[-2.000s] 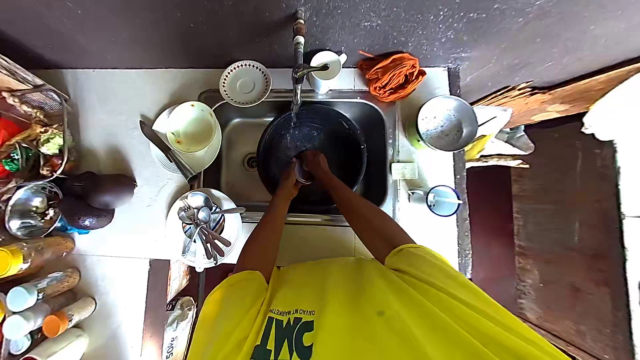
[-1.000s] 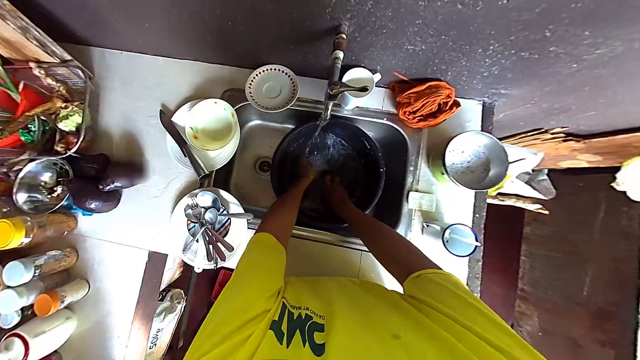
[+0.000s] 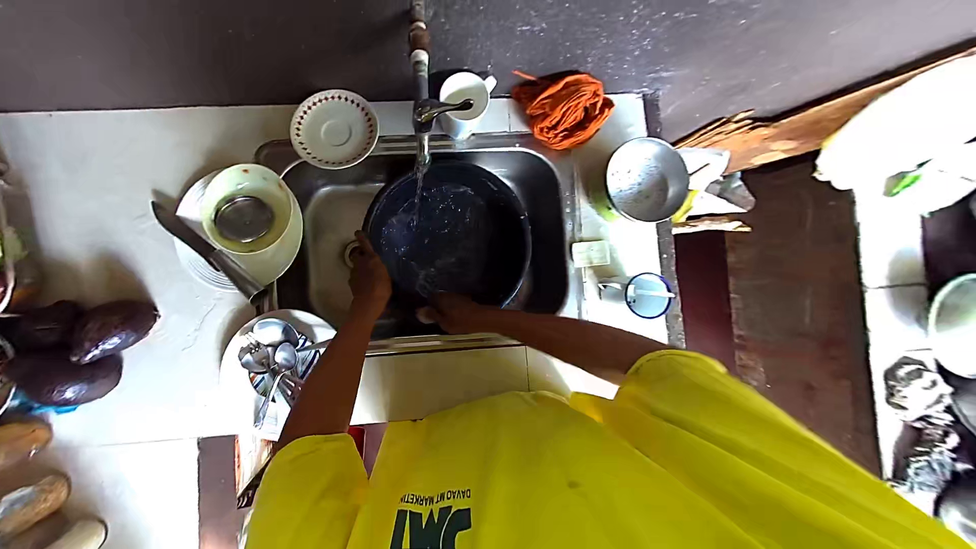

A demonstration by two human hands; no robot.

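Observation:
A dark round basin (image 3: 488, 229) sits in the steel sink (image 3: 320, 229), with water running into it from the faucet (image 3: 423, 114). My left hand (image 3: 370, 278) is at the basin's left rim; whether it grips the rim is unclear. Low inside the basin is my right hand (image 3: 451, 311), partly lost in shadow, with a small pale thing by its fingertips. Left of the sink, a round metal item (image 3: 244, 219) lies in a cream bowl (image 3: 261, 183) on stacked plates (image 3: 286, 263), beside a knife (image 3: 194, 240). Spoons and forks (image 3: 278, 347) rest on another plate.
Behind the sink are a patterned saucer (image 3: 334, 130), a white mug (image 3: 465, 103) and an orange mesh bundle (image 3: 563, 108). On its right stand a metal pot (image 3: 646, 180), a pale block (image 3: 591, 253) and a blue-rimmed mug (image 3: 648, 295). Dark purple produce (image 3: 114, 329) lies far left.
My left hand has moved from inside the basin to its left rim. The round metal item now lies in the cream bowl, where neither earlier frame shows it.

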